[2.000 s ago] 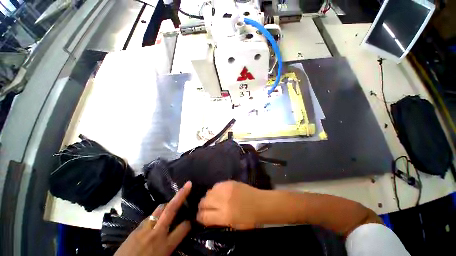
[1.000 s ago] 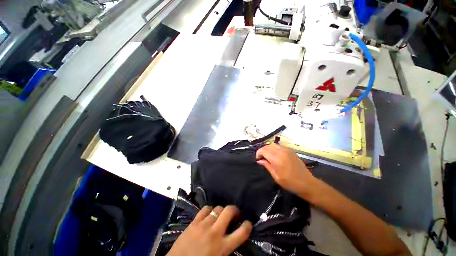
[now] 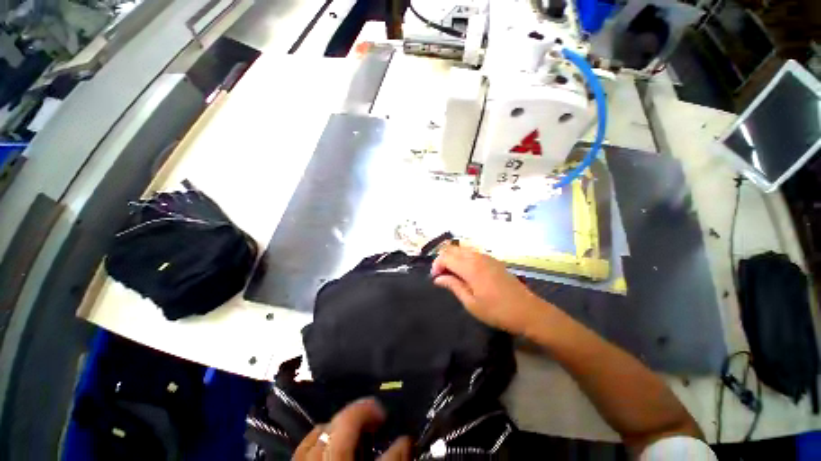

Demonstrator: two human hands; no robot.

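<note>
A black part-sewn bag body (image 3: 387,320) lies at the table's front edge, with a small yellow sticker (image 3: 391,385) low on it and pale zipper lines (image 3: 441,405) below. A short black strap (image 3: 437,241) sticks up at its top edge. My right hand (image 3: 477,281) has its fingers on the top right edge, by the strap, gripping the fabric there. My left hand (image 3: 353,434) is blurred and partly cut off at the bottom edge, over the lower part of the bag; its fingertips are apart, and its contact with the fabric is unclear.
The white sewing machine head (image 3: 531,117) stands ahead, with a blue air hose (image 3: 599,112) and yellow-taped clamp plate (image 3: 585,230). Stacked black pieces (image 3: 184,257) lie left. A blue crate (image 3: 225,414) is below. A flat black bag (image 3: 776,324) and white-framed screen (image 3: 783,126) are right.
The view has shifted, so the machine appears further left. The bag's broad face and yellow sticker now show more fully. My left hand has moved lower, towards the bottom edge; my right hand stays by the strap.
</note>
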